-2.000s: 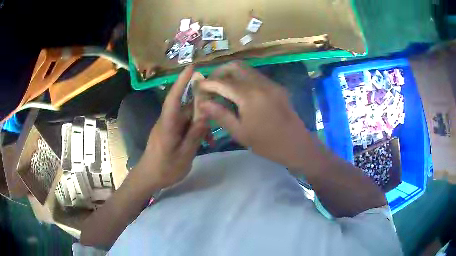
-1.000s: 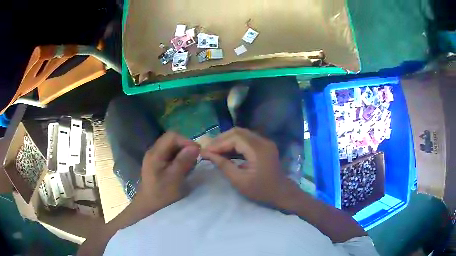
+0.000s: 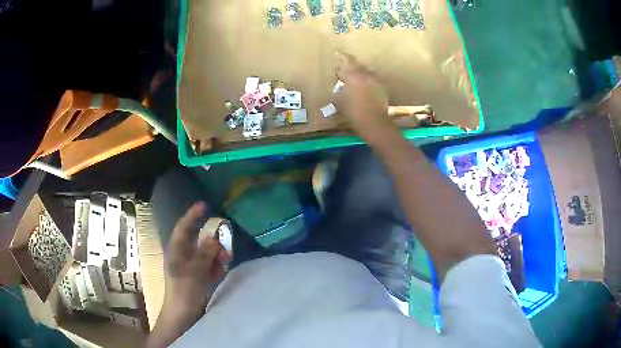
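Note:
My left hand (image 3: 194,248) is low at the left, above my lap, fingers spread around a small pale white housing (image 3: 223,236) that it holds. My right hand (image 3: 359,92) reaches over the brown cardboard liner (image 3: 299,27), fingertips by a small white piece (image 3: 338,86); whether it grips anything cannot be told. Another small white piece (image 3: 329,109) lies just left of it. A small pile of pink (image 3: 256,101), white and black flat pieces lies at the liner's near left, with a silver-white pouch cell (image 3: 298,116) at its right edge. Green circuit boards (image 3: 381,17) lie in rows at the far side.
The green crate (image 3: 272,153) rims the liner. At right stands a blue bin (image 3: 550,224) full of printed pieces, with a cardboard box in it. At left are a carton with white plastic frames (image 3: 102,238), a smaller carton of pale parts (image 3: 46,251) and an orange chair (image 3: 102,136).
My hands have parted. My right hand has moved up and forward over the liner; my left hand has shifted left with the housing. The view has tilted up, bringing the circuit boards into sight.

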